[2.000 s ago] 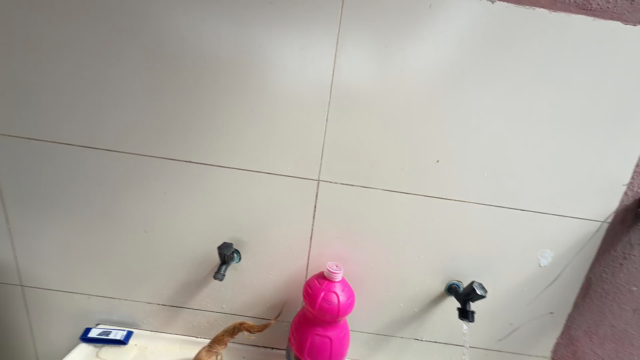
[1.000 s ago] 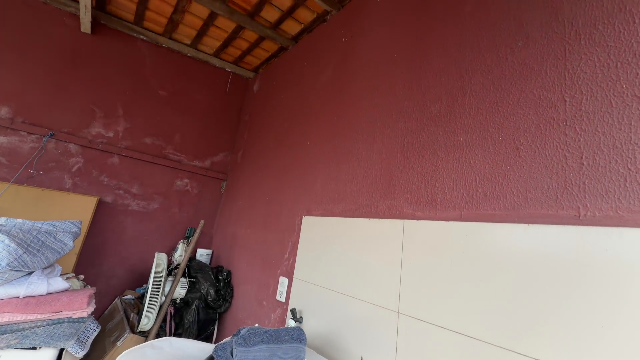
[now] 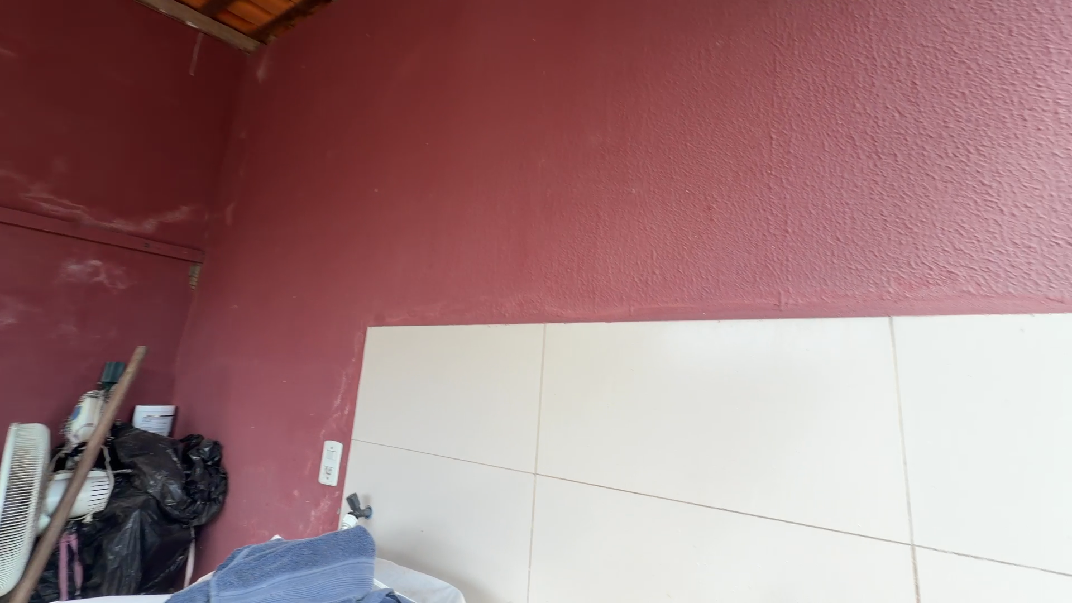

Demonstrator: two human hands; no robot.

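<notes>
Neither of my hands shows in the head view, so what they hold or touch is hidden. A blue towel (image 3: 293, 565) lies in a heap at the bottom edge, over something white whose full shape is cut off. Just behind the towel, a dark tap (image 3: 358, 506) sticks out of the white tiles (image 3: 712, 402). To the left of the tiling, a white wall outlet plate (image 3: 331, 463) is fixed on the dark red wall (image 3: 502, 193).
At the lower left stand a white fan (image 3: 23, 502), a leaning wooden pole (image 3: 88, 461) and black plastic bags (image 3: 151, 511). A white container (image 3: 154, 418) sits behind the bags. Roof tiles and a wooden beam (image 3: 209, 27) show at the top left.
The view has swung up and left from the lower tiled wall, with its pink bottle and running tap, then partly back right. The stacked cloths at the left have left the view.
</notes>
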